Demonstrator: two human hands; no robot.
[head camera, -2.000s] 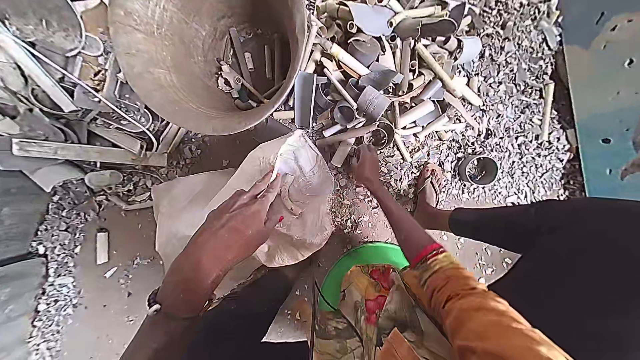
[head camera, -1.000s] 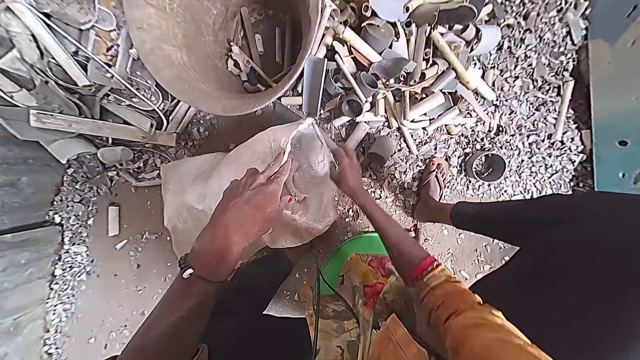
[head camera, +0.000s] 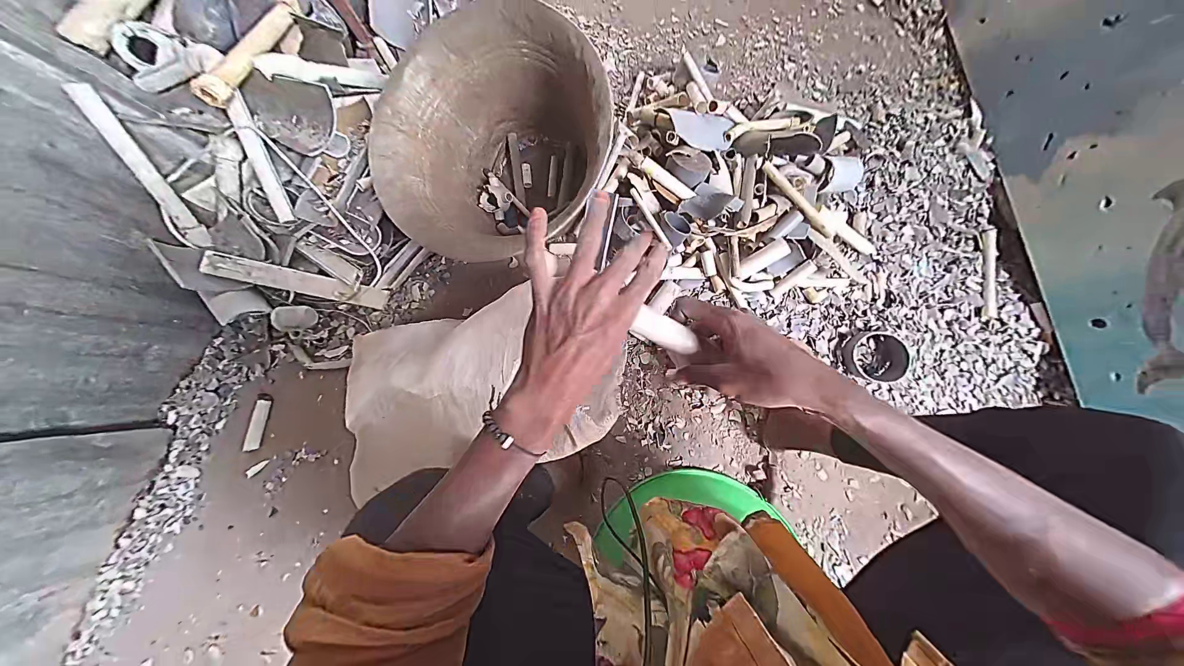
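Observation:
My left hand (head camera: 587, 324) is spread with its fingers apart, above the near rim of a large round tub (head camera: 444, 120) and a pale sack (head camera: 416, 388). To its right, my right hand (head camera: 740, 356) has its thumb and fingers at the near end of a white pipe piece (head camera: 663, 330); the piece's far end passes behind my left hand. Pipe scraps (head camera: 525, 176) lie in the bottom of the tub. Just beyond my right hand is a heap of cut pipe pieces (head camera: 763, 259), white, cream and grey.
A green basin (head camera: 694, 486) holding cloth stands between my legs. More plastic scrap (head camera: 268, 157) is piled at the upper left. A dark pipe ring (head camera: 876, 356) lies on the chips at right. A painted panel (head camera: 1082, 185) borders the right side.
My left hand has come off the sack and spread its fingers. My right hand has moved from the sack's edge to the white pipe piece. The view has shifted.

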